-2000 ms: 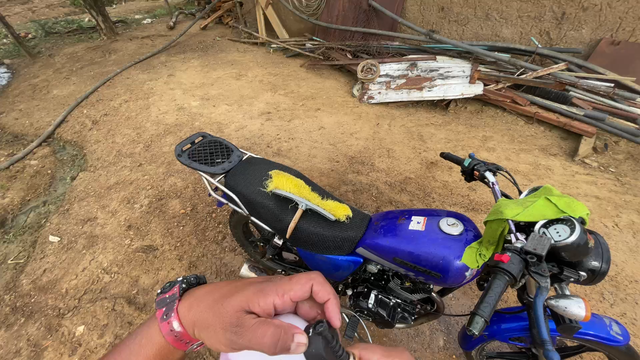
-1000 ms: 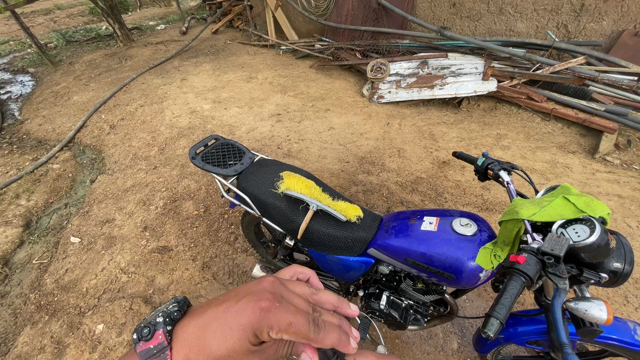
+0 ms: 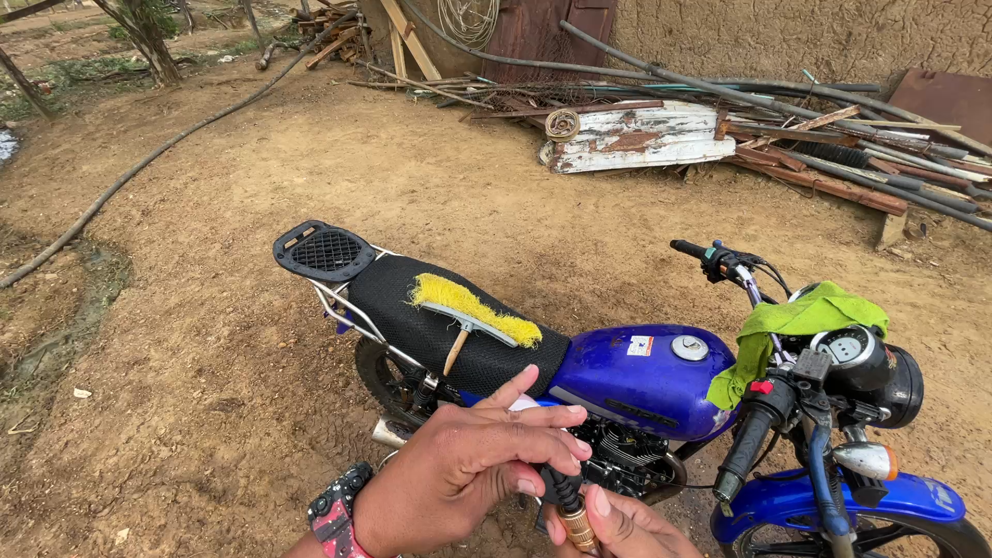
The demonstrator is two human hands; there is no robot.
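Note:
At the bottom centre, my right hand (image 3: 620, 527) pinches a ribbed brass fitting (image 3: 577, 528) joined to a black threaded plastic part (image 3: 563, 490). My left hand (image 3: 473, 457), with a red and black watch (image 3: 339, 508) on its wrist, is at the black part, thumb beside it and fingers spread above; whether it grips is unclear. Behind both hands stands a blue motorcycle (image 3: 647, 372). A broom head with yellow bristles (image 3: 473, 306) and a short wooden stub lies on its black mesh seat (image 3: 395, 310). A green cloth (image 3: 806, 318) drapes over the handlebar and gauges.
A rear rack (image 3: 325, 249) juts from the motorcycle's tail. A dark hose (image 3: 147, 159) crosses the dirt at left. By the mud wall lie pipes, boards and a peeling white metal sheet (image 3: 643, 136). A wood pile (image 3: 333, 39) and a tree trunk (image 3: 139, 39) stand farther back.
My left hand's fingers have spread and lifted. The brass fitting, not visible one or two seconds ago, now shows in my right hand. The broom head and cloth have stayed put.

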